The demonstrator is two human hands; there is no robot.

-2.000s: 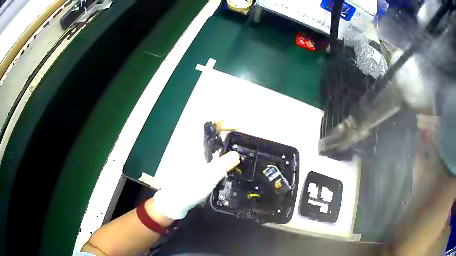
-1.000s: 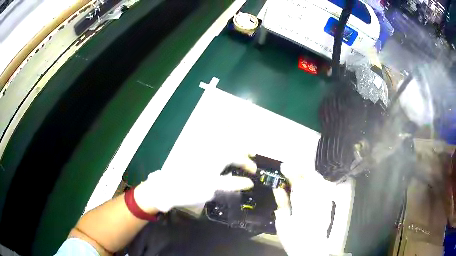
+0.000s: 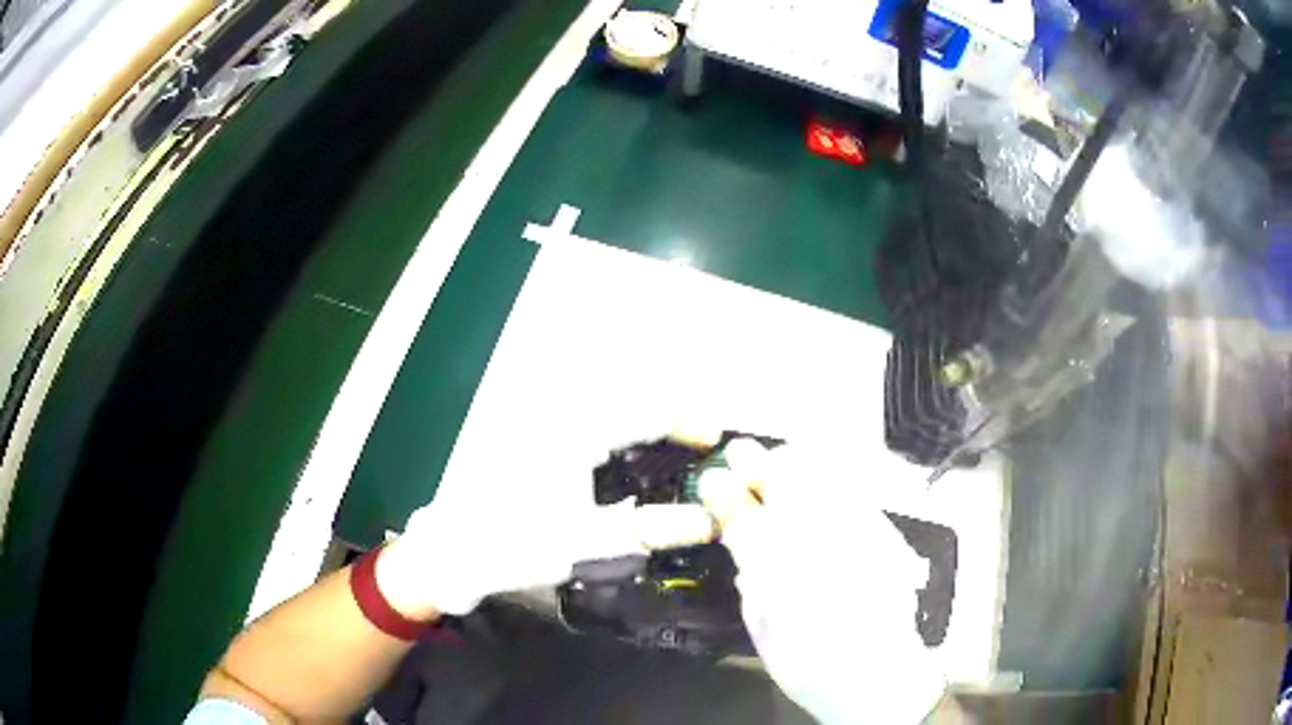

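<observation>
The black housing (image 3: 631, 602) lies low on the white sheet, largely covered by both gloved hands. A yellow wire (image 3: 680, 582) shows inside it. My left hand (image 3: 517, 550) reaches over it from the left, fingertips near its middle; whether they grip anything is hidden. My right hand (image 3: 829, 574) comes from the lower right, its fingers closed on the green circuit board (image 3: 701, 479), of which only an edge shows above the housing. A black knobbly part (image 3: 621, 479) is at the housing's upper left. The small black cover (image 3: 935, 567) lies right, partly hidden by my right hand.
The blurred grey screwdriver (image 3: 1056, 333) hangs at the right over stacked black ridged shells (image 3: 921, 404). Beyond are a white box (image 3: 794, 50), a red display (image 3: 836, 140) and a tape roll (image 3: 642, 38). Brown cardboard (image 3: 1219, 567) stands far right.
My right hand has come off the screwdriver, which now hangs free, and onto the circuit board. The board has moved left within the housing. My left hand has moved from the housing's left corner towards its middle.
</observation>
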